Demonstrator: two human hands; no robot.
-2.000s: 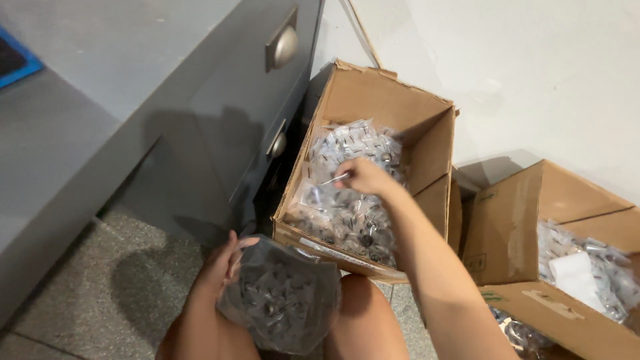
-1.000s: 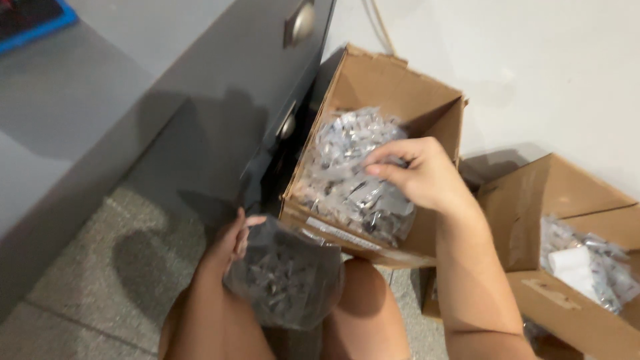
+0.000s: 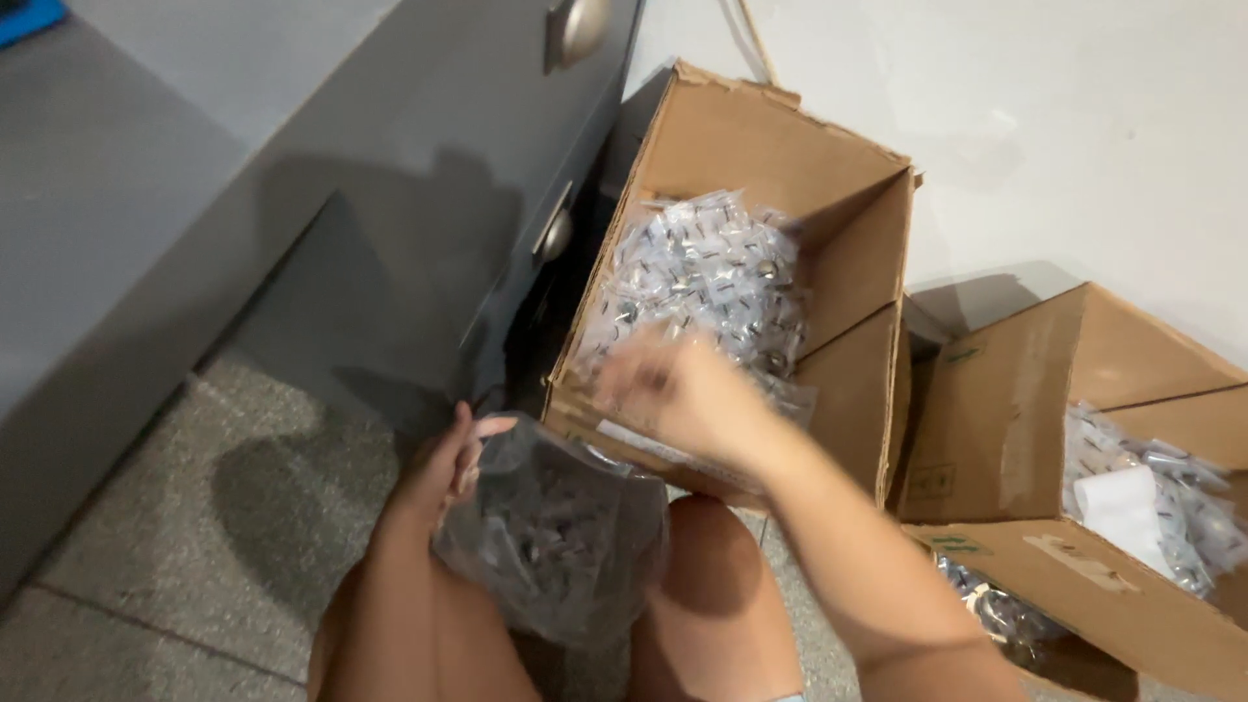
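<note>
My left hand point(image 3: 466, 458) grips the rim of a clear plastic bag point(image 3: 556, 536) that rests over my lap, with many small dark-looking pieces or packets inside. Blurred by motion, my right hand point(image 3: 668, 380) is above the near edge of an open cardboard box point(image 3: 848, 263), close to the bag's mouth. Whether it holds anything cannot be told. Many small clear plastic packets point(image 3: 717, 263) with small metal parts fill the lower part of that box.
A grey cabinet with round metal knobs point(image 3: 583, 29) stands at the left. To the right, a second cardboard box point(image 3: 1004, 419) holds more packets and a white roll point(image 3: 1126, 512). Below its flap lie further shiny packets point(image 3: 1004, 609). A white wall point(image 3: 1072, 127) is behind.
My right hand has moved from over the packets in the box toward the near edge and the bag. My left hand has kept hold of the bag.
</note>
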